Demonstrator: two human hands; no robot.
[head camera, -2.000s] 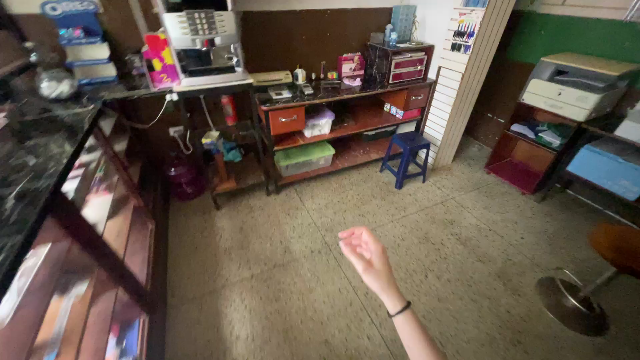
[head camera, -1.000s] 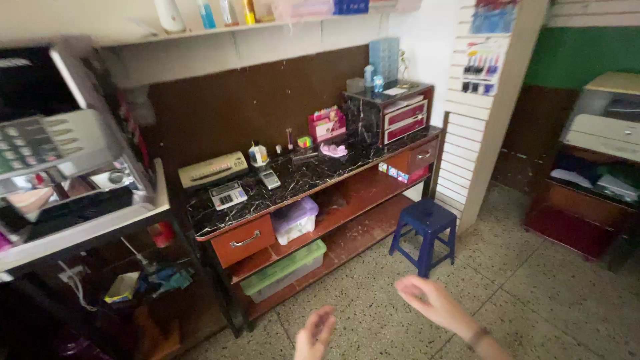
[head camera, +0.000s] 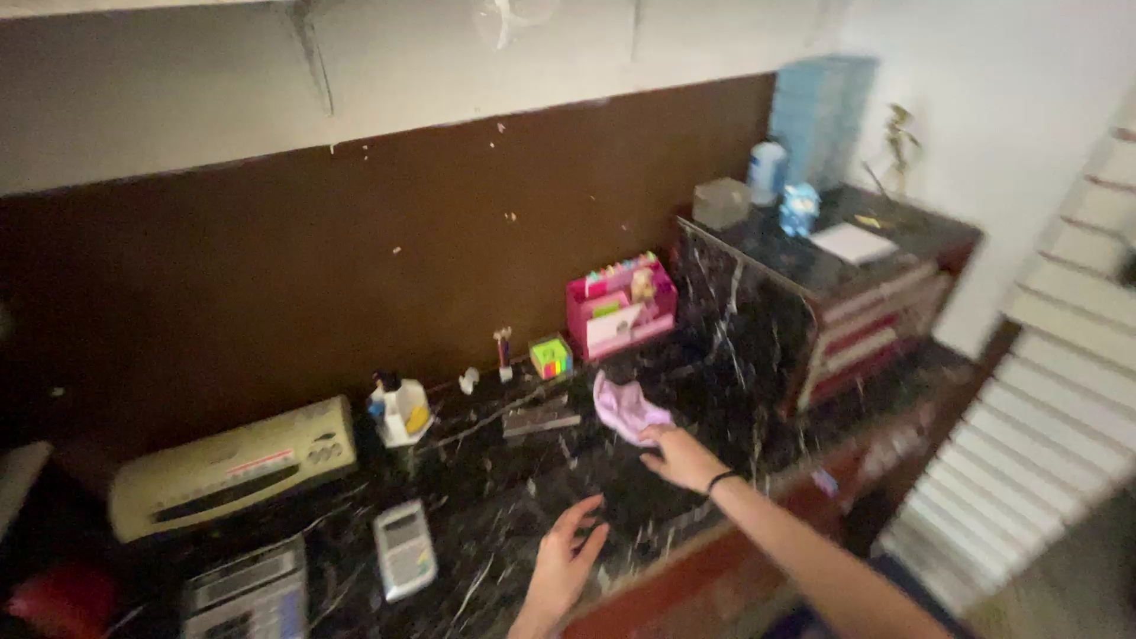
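Note:
On the black marbled counter (head camera: 497, 497) lies a crumpled pink cloth (head camera: 624, 406). The fingertips of my right hand (head camera: 682, 456) are at its lower right edge, apparently pinching it; the picture is blurred there. A dark band circles the right wrist. My left hand (head camera: 568, 550) hovers over the counter's front part, fingers apart and curved, holding nothing. Behind the cloth stand a pink desk organizer (head camera: 621, 306) and a small box of bright notes (head camera: 551, 358). A flat dark item (head camera: 540, 421) lies left of the cloth.
A white calculator (head camera: 406, 548) and a larger calculator (head camera: 248, 590) lie at the left, near a beige laminator-like machine (head camera: 235, 466). A white holder (head camera: 400, 411) stands by the brown wall. At the right rises a black marbled cabinet (head camera: 745, 302) bearing bottles and paper, beside a slatted panel (head camera: 1021, 426).
The view has come much closer to the counter. My right hand has gone from in front of the blue stool to the pink cloth on the counter. My left hand is now over the counter.

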